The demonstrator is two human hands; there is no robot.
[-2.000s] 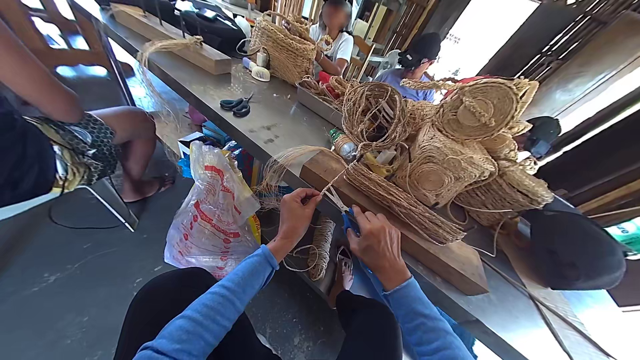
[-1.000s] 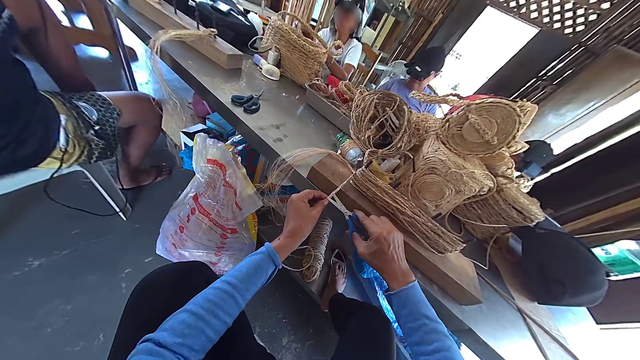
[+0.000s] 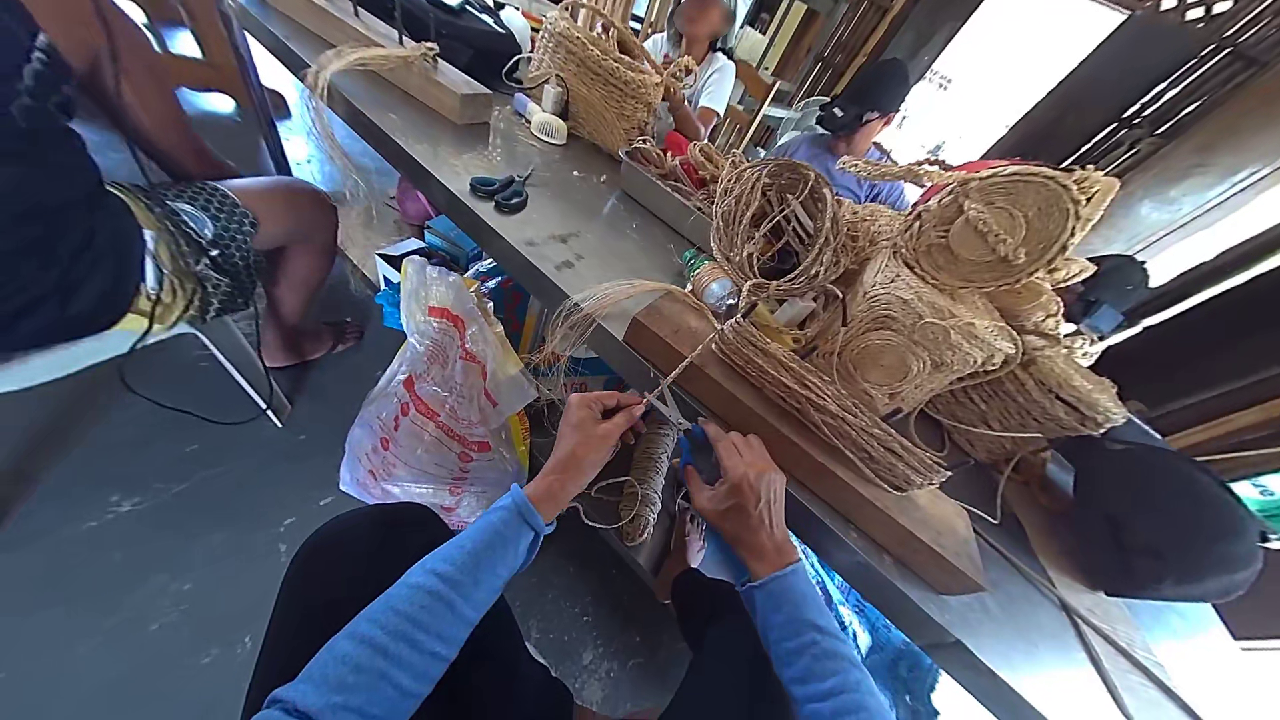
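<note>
My left hand (image 3: 592, 440) pinches the end of a twisted natural-fibre cord (image 3: 692, 357), which runs up to the wooden beam. In my right hand (image 3: 742, 490) is a pair of blue-handled scissors (image 3: 692, 440); their blades are spread beside the cord, close to my left fingertips. Whether the blades touch the cord cannot be told. A bundle of braided fibre cords (image 3: 830, 400) lies along the wooden beam (image 3: 900, 520) at the table's edge. Loose pale fibres (image 3: 590, 315) hang off the beam's near end. Below my hands is a wound roll of twine (image 3: 650, 480).
Woven baskets and coils (image 3: 900, 340) crowd the table (image 3: 570, 220) at right. Black-handled scissors (image 3: 503, 190) lie farther up it. A plastic bag (image 3: 440, 400) stands on the floor at left. One person sits at left; others sit across the table.
My hands stay at the cord with the scissors throughout. Across the table, the seated people have shifted slightly. Nothing has plainly been let go.
</note>
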